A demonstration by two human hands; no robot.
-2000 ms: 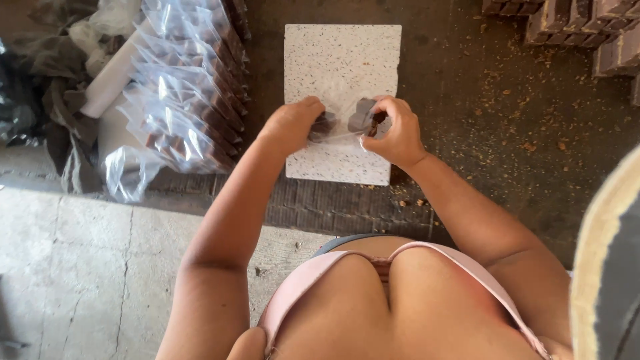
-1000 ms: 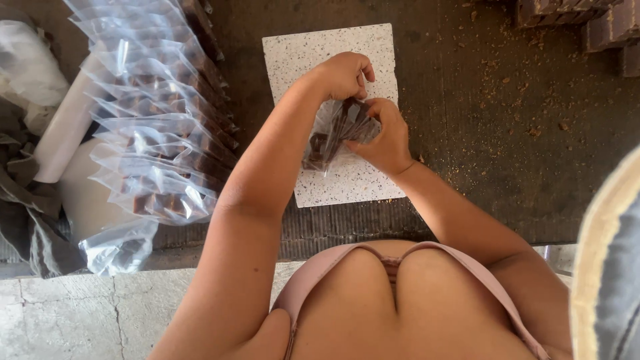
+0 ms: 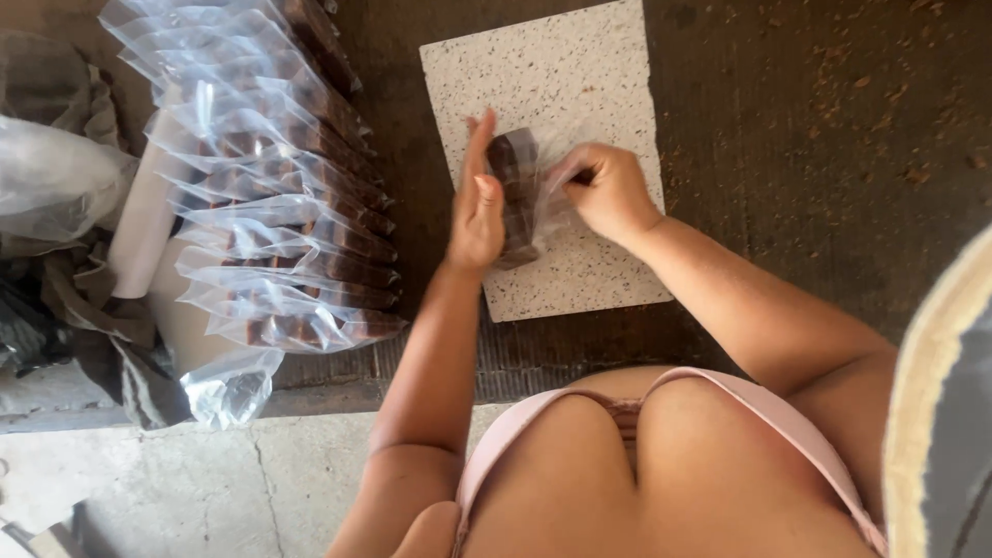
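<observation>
A clear plastic bag with dark brown blocks (image 3: 518, 194) in it lies on a speckled pale stone slab (image 3: 573, 291). My left hand (image 3: 478, 209) stands on edge along the bag's left side, its fingers extended and gripping nothing. At the bag's right side my right hand (image 3: 608, 186) pinches the loose clear plastic between thumb and fingers. Motion blur softens the plastic and the fingertips. Left of the slab, a row of clear bags filled with similar brown blocks (image 3: 310, 263) leans in overlapping layers.
The dark ridged tabletop (image 3: 775, 155) carries scattered brown crumbs on the right. A pale roll (image 3: 147, 201), grey cloths (image 3: 85, 302) and crumpled plastic (image 3: 58, 178) are at the left. The table's front edge runs above a cracked concrete floor (image 3: 310, 473).
My left hand has gone from holding the bag, over the slab's middle, to its left side. The right hand now pulls at the plastic on the right. The view has shifted.
</observation>
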